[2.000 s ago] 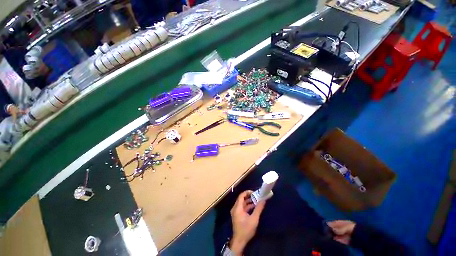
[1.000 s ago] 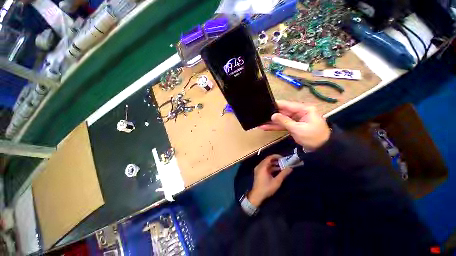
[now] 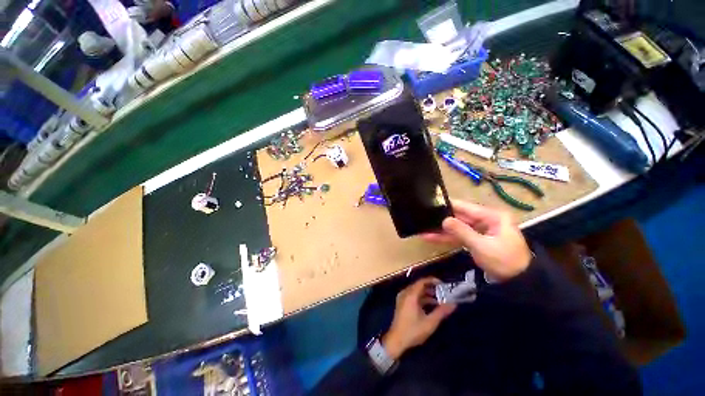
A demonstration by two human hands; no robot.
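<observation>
My right hand [image 3: 495, 241] holds a black phone [image 3: 403, 170] by its lower end, above the cardboard sheet [image 3: 325, 263]. Its lit screen shows a clock. My left hand [image 3: 416, 315] is low over my lap, at the sheet's front edge, with its fingers around a white housing [image 3: 456, 289]. The housing is partly hidden by the fingers and my dark sleeve. The phone partly covers a purple battery pack [image 3: 374, 195] lying on the cardboard.
Pliers [image 3: 516, 189], a blue-handled screwdriver [image 3: 459, 164] and a flat white tube [image 3: 533, 168] lie to the right. Behind are a clear tray [image 3: 328, 120] with purple blocks and a heap of circuit boards [image 3: 506, 108]. Wired components [image 3: 292, 186] lie left.
My right hand has brought the phone into view and holds it up, most recently a little further right. My left hand still holds the white housing, now lower and tilted.
</observation>
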